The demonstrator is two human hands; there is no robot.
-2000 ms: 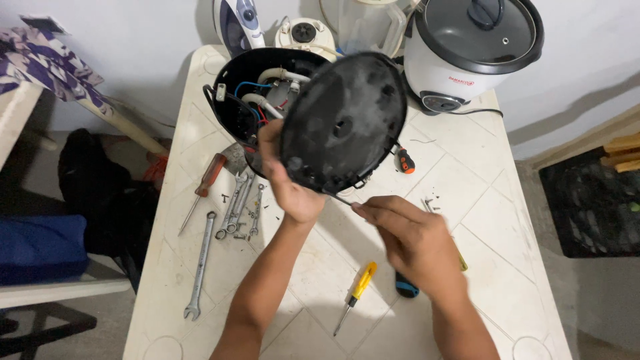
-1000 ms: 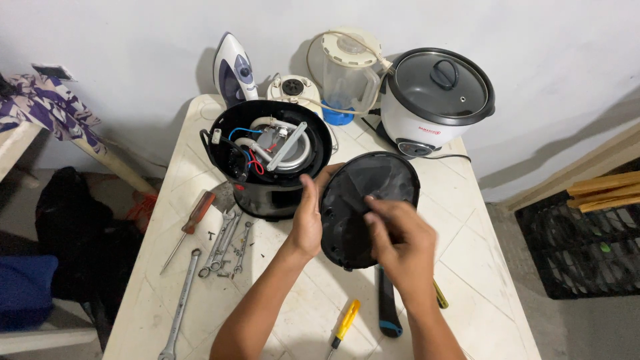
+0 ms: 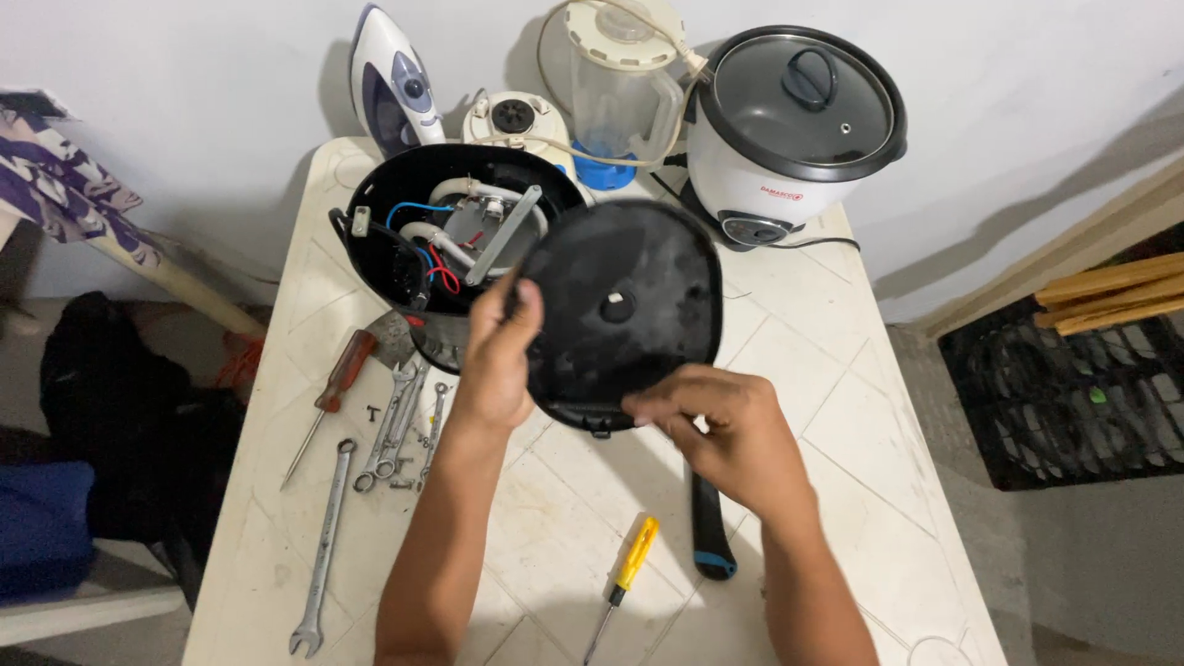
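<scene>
My left hand holds a round black plastic cover by its left edge, tilted above the table. The fingers of my right hand are at the cover's lower right rim; whether they pinch something small is hidden. Behind the cover sits an opened black appliance housing with a curved heating element, a metal bracket and red and blue wires inside. A yellow-handled screwdriver lies between my forearms. A black handle with a blue band lies beside my right hand, its far end hidden.
Several wrenches, a large combination wrench, a red-handled screwdriver and loose screws lie at the left. An iron, a blender base, a blender jug and a rice cooker stand along the back.
The cover is tilted up with its broad face toward me, where one second ago it was lower. My right hand has moved from over its face to the lower right rim.
</scene>
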